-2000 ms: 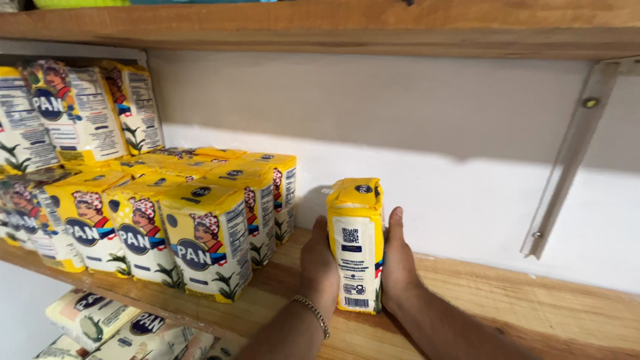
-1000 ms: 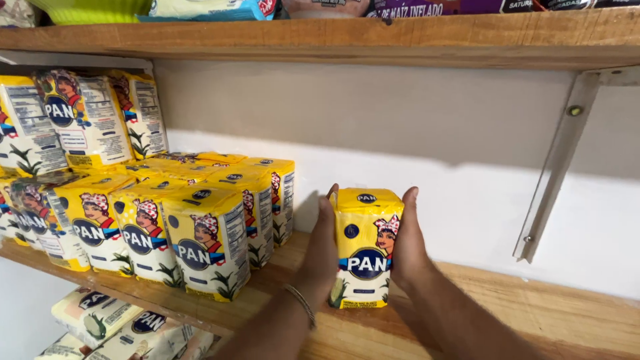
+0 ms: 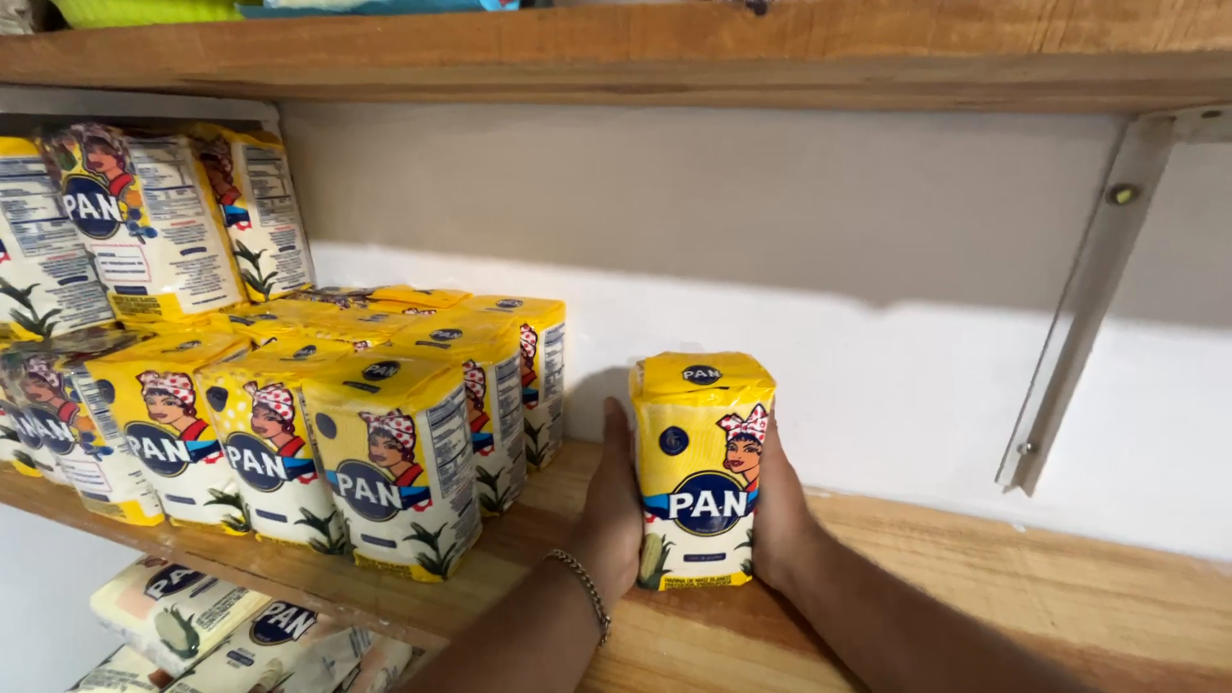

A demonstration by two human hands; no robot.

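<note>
A yellow and white P.A.N. corn flour package [image 3: 701, 472] stands upright on the wooden shelf [image 3: 924, 568], its front face towards me. My left hand [image 3: 613, 500] presses on its left side, and my right hand [image 3: 784, 510] on its right side; the fingertips are partly hidden behind it. To the left, with a gap between, several like packages [image 3: 385, 472] stand in rows, fronts facing out.
More packages [image 3: 159, 231] are stacked on top at the back left. Cream-coloured packages [image 3: 192, 616] lie on a lower level. Overhead runs another wooden shelf [image 3: 616, 58]. A metal bracket [image 3: 1083, 308] is fixed to the white wall on the right.
Two seconds ago the held package showed a face with a printed code and barcode; now its front with the woman's picture faces me. Both hands remain at its sides.
</note>
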